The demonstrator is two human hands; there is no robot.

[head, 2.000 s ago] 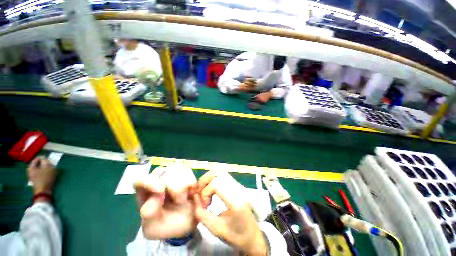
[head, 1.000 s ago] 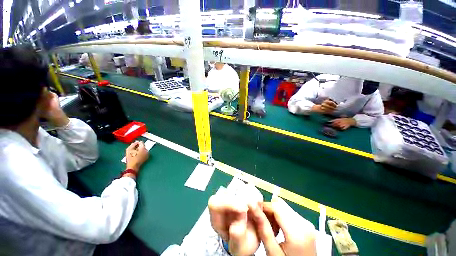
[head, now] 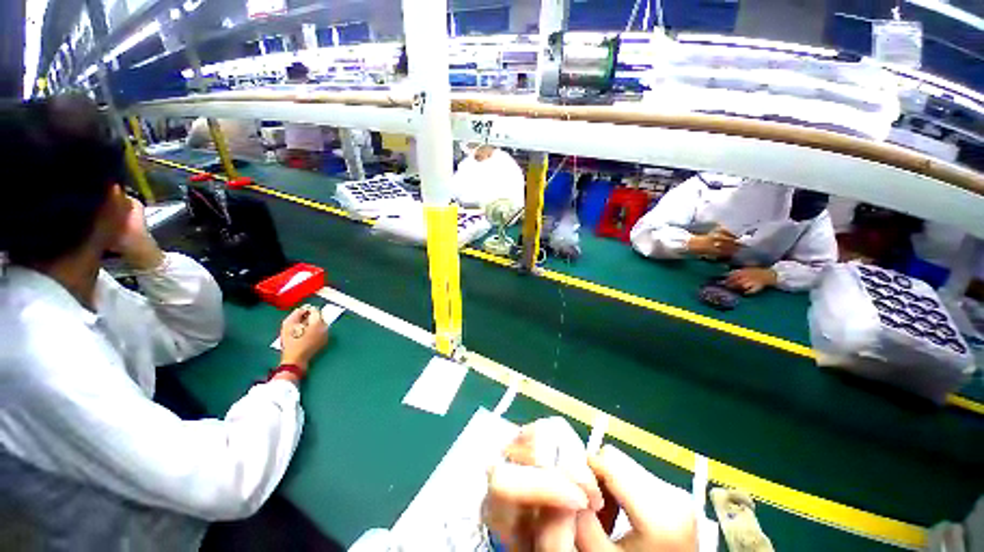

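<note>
My left hand (head: 531,491) and my right hand (head: 645,507) are together at the bottom centre, above the white work mat (head: 459,480). Their fingers are curled and meet at the fingertips. Whether anything is held between them cannot be told. The lower parts of both hands are cut off by the bottom edge. A blank white paper slip (head: 435,385) lies on the green bench to the left of the mat.
A neighbour in a white coat (head: 140,399) sits at the left, a hand on the bench near a red parts bin (head: 290,284). A yellow and white post (head: 443,270) stands ahead. A cream block (head: 740,520) lies right of my hands. Foam trays (head: 879,323) stand across the conveyor.
The view has swung left, bringing the neighbour fully in and taking the soldering iron and near foam trays out. My hands stay together, now lower in the picture.
</note>
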